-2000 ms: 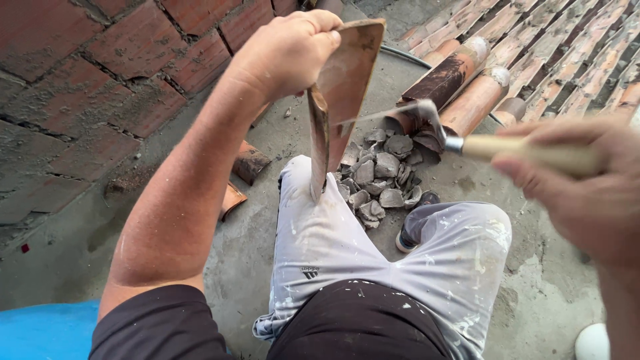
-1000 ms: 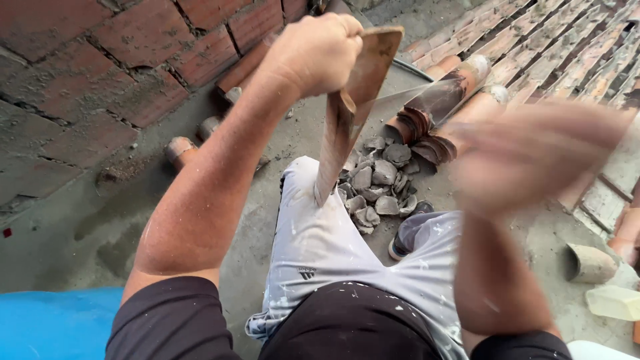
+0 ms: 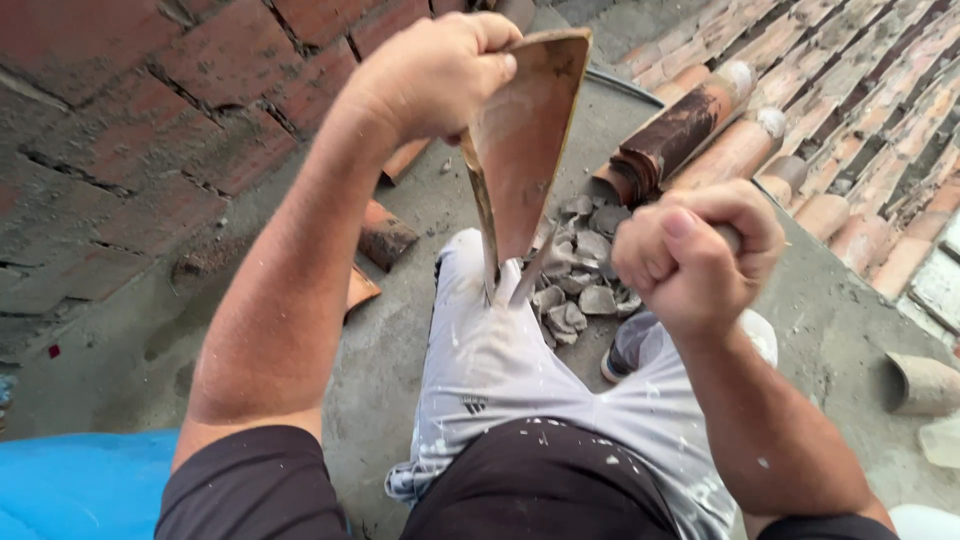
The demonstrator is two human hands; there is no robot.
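Note:
My left hand (image 3: 442, 75) grips the upper end of a curved clay roof tile (image 3: 525, 135), which stands upright with its lower end at my knee. My right hand (image 3: 701, 251) is closed around the wooden handle of a trowel, mostly hidden in the fist. The trowel's metal blade (image 3: 534, 266) is blurred and lies close to the right of the tile's lower end; whether it touches cannot be told. Beyond my knee lies a pile of grey mortar chunks (image 3: 581, 262).
Stacked clay tiles (image 3: 667, 142) lie beyond the pile, beside laid roof tiles (image 3: 825, 97) at right. A brick wall (image 3: 135, 112) rises at left. Tile pieces (image 3: 386, 236) lie near it. A blue object (image 3: 82, 487) is lower left, a loose tile (image 3: 926, 384) far right.
My right hand has moved from far right, where it held the trowel raised, toward the tile's lower end. My left hand still grips the tile, whose inner curved face shows more than a second ago.

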